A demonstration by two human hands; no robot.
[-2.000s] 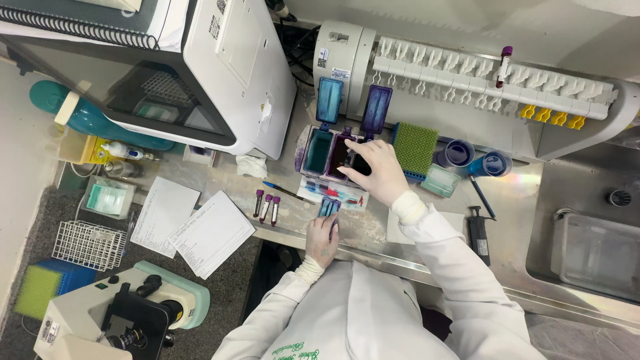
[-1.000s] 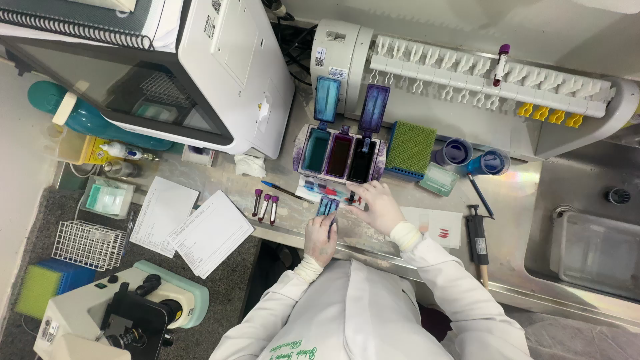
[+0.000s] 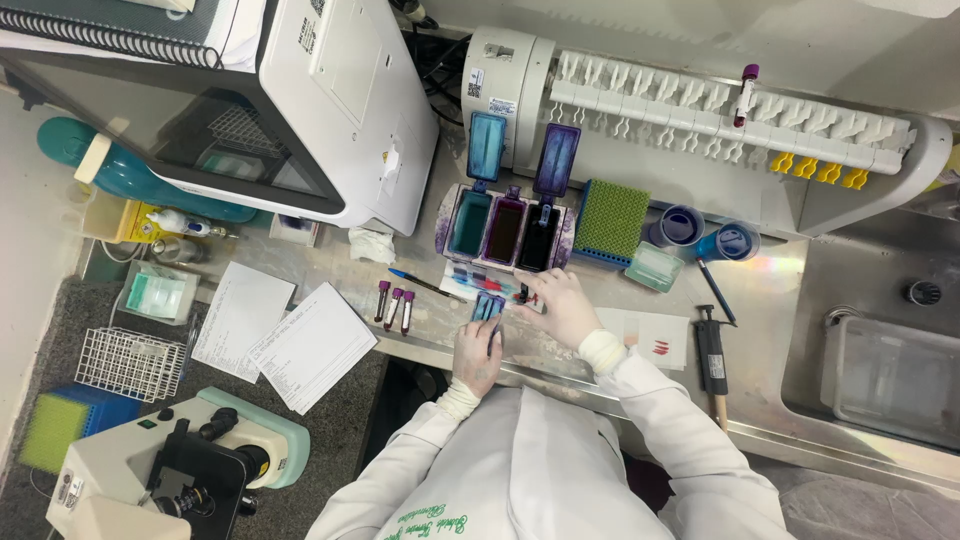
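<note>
My gloved left hand is closed around a small blue plastic piece, whose top stands out above the fingers. Just to its right, my gloved right hand has its thumb and forefinger beside a small dark piece over a stained paper; whether they pinch it is unclear. Behind the hands stands a staining set with a teal jar, a dark red jar and a nearly black jar. A blue lid and a purple lid stand raised behind them.
Blood tubes, a blue pen and printed papers lie left. Right are a green rack, blue cups, white paper with red smears, a pipette and a sink. A microscope stands lower left.
My right hand was over the nearly black jar two seconds ago and has come down to the stained paper beside my left hand. The left hand keeps its hold on the blue piece.
</note>
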